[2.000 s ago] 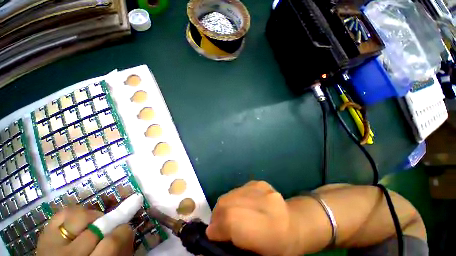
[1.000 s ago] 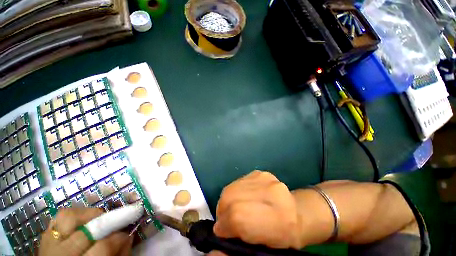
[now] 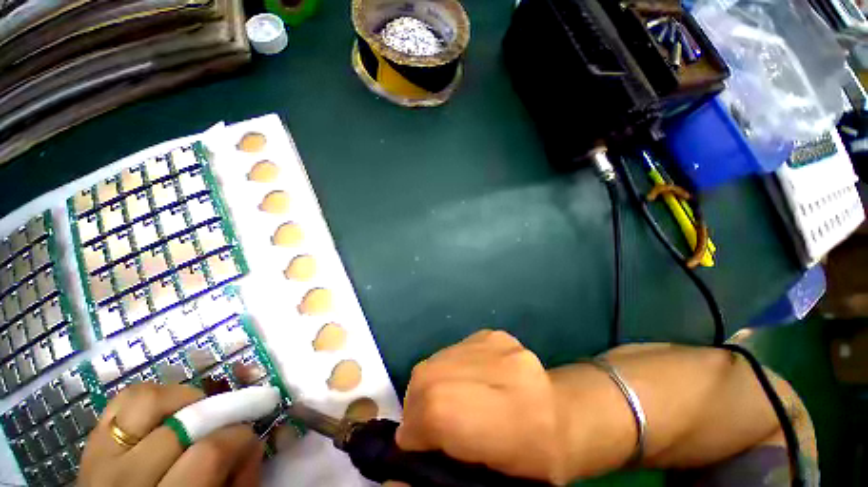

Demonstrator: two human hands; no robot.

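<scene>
Green-edged PCB panels (image 3: 157, 238) with grids of small silvery rectangles lie on a white carrier (image 3: 319, 224) with round tan holes along its edge. My right hand (image 3: 485, 404) is shut on the black handle of a soldering iron (image 3: 376, 449). The iron's metal tip points left, at the right edge of the near panel, beside my left fingertips. My left hand (image 3: 176, 433) lies over the near panel, one finger in a white cot with a green band. Whether it holds a thin solder strand cannot be made out. The hand hides part of the panel.
A spool pot (image 3: 409, 48) with silvery bits stands at the top centre. A black soldering station (image 3: 595, 76) and blue bin (image 3: 723, 143) are upper right. The iron's cable (image 3: 704, 290) loops over my right forearm. Stacked carriers (image 3: 124, 67) and a white cap (image 3: 266, 33) are upper left.
The view has shifted slightly. My left hand has tilted a little, with the white-covered finger lying flatter. The iron tip stays near the panel's right edge. The station's red light no longer shows.
</scene>
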